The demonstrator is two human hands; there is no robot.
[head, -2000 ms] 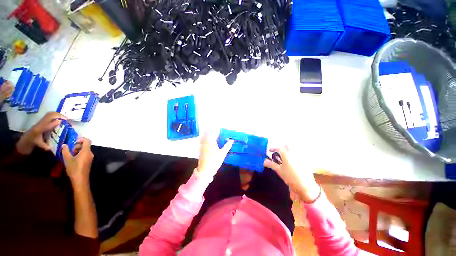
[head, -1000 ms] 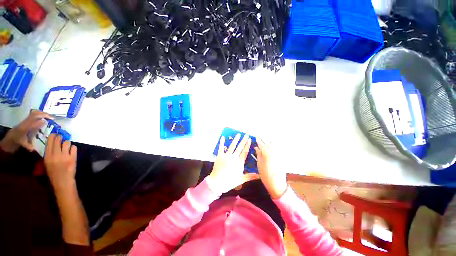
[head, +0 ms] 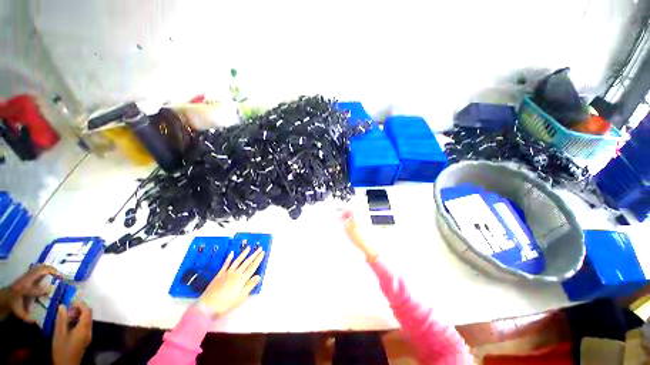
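A filled blue tray (head: 204,261) lies flat on the bench, with two plug ends upright and a black coil at the bottom. A second blue tray (head: 261,243) lies right beside it, plug ends showing at its top. My left hand (head: 234,281) lies over this second tray with its fingers spread and covers its lower part. My right hand (head: 351,227) reaches forward, just left of the phone and short of the cable pile; it is washed out and I cannot make out its fingers or anything in it. The black cable pile (head: 249,167) lies behind the trays.
Stacked empty blue trays (head: 413,148) stand behind the phone (head: 378,200). A grey basket (head: 452,239) with white-faced packs is at right, a teal basket (head: 552,132) behind it. At left, another person's hands (head: 71,331) hold a blue piece near white-faced packs (head: 69,258).
The view has tilted up. My hands have parted: the left has moved the held tray onto the bench beside the first one; the right has stretched forward across the bench.
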